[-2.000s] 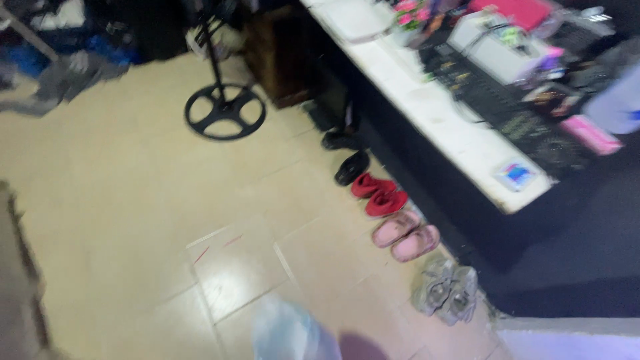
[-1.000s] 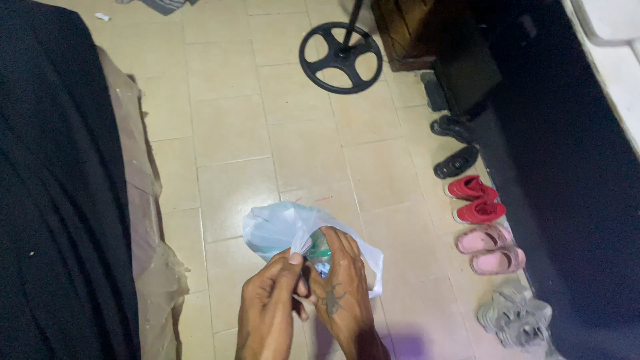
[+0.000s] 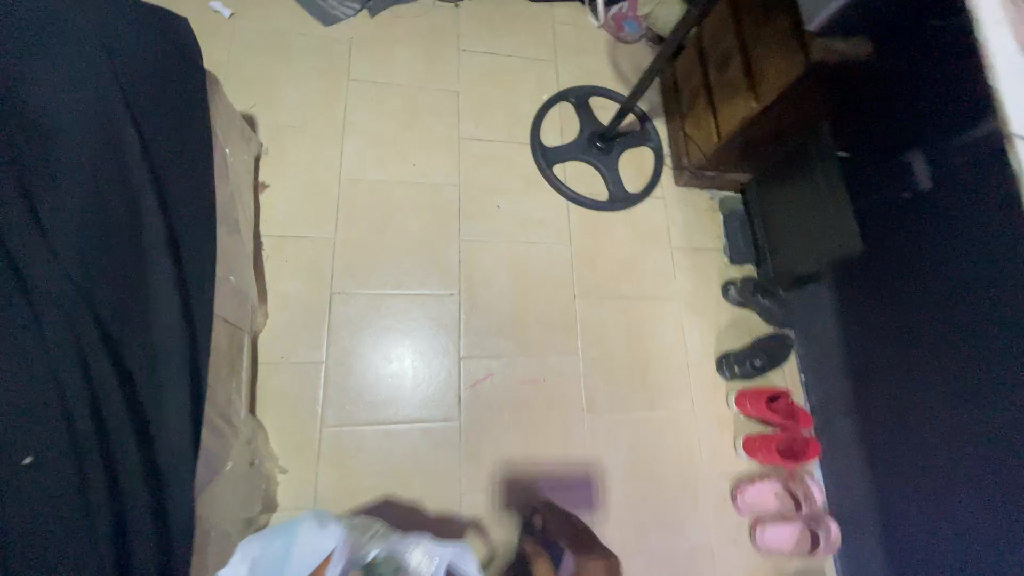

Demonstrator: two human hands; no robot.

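A thin white and pale-blue plastic bag (image 3: 292, 544) shows at the bottom edge, its mouth spread and its contents too blurred to name. My left hand (image 3: 416, 516) is at the bag, with dark blurred fingers along its upper rim; most of the hand is hidden or out of frame. To the right of the bag is my right hand (image 3: 572, 540), also blurred and cut off by the lower edge. A blurred purplish rectangular shape (image 3: 560, 490) appears just above its fingers; whether the hand holds it cannot be told.
Shoes line the right side: black shoes (image 3: 754, 357), red shoes (image 3: 780, 450) and pink sandals (image 3: 796, 535). A round black four-spoke stand base (image 3: 604, 148) rests on the tiled floor (image 3: 392, 352) beside a wooden cabinet (image 3: 724, 80). Black cloth (image 3: 96, 280) hangs at the left.
Both hands were together at the gathered top of the bag a second ago. Now they are apart, the right hand to the right of the bag, and the bag is lower in view.
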